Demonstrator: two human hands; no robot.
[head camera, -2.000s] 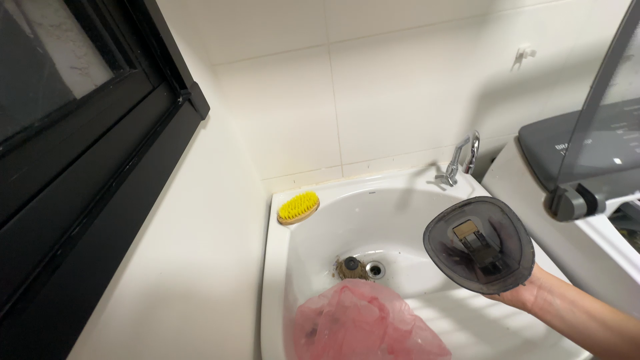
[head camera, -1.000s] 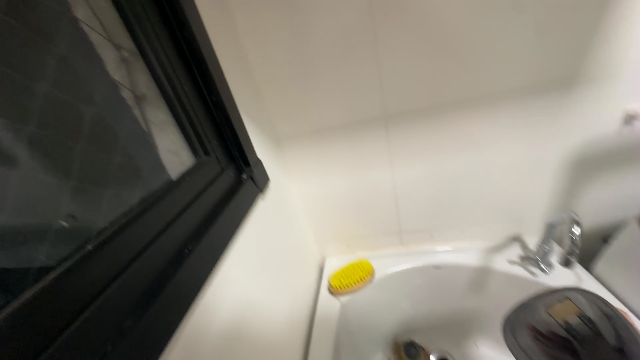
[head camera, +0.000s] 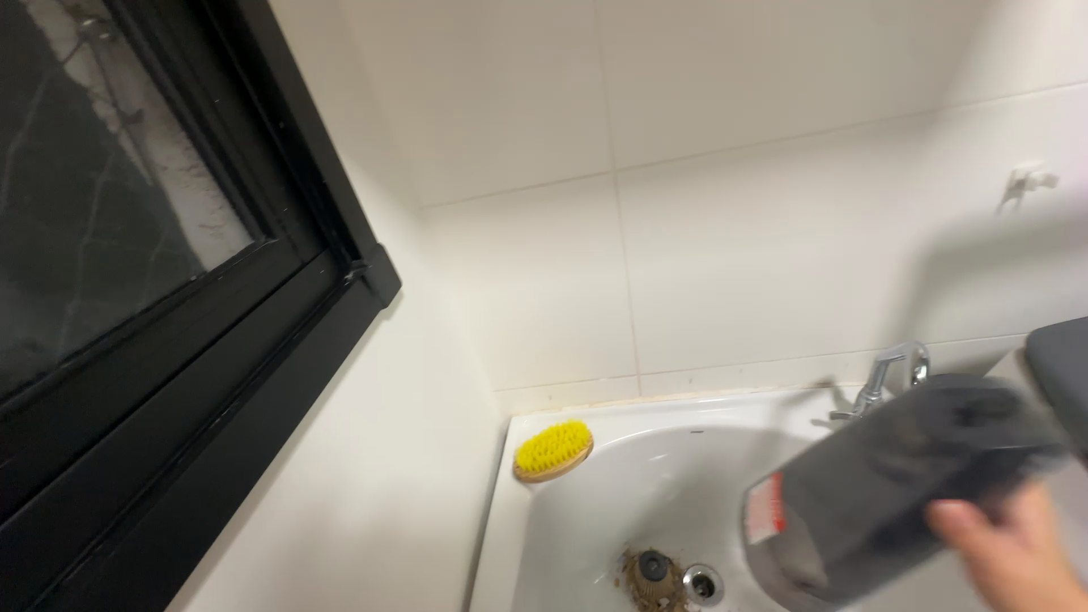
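Note:
My right hand grips a dark grey translucent plastic container with a red and white label, held over the right part of a white sink. The container is blurred by motion. In the basin, a dark round filter part lies amid brown debris beside the metal drain. A yellow-bristled scrub brush with a wooden back rests bristles up on the sink's back left corner. My left hand is out of view.
A chrome faucet stands at the sink's back right. A black-framed window juts from the left wall. The tiled wall carries a small white hook. A dark grey lid shows at the right edge.
The container is turned in my right hand; its long side now shows, where earlier frames showed an end. The pink bag seen in the sink two seconds ago is out of view. The view has shifted.

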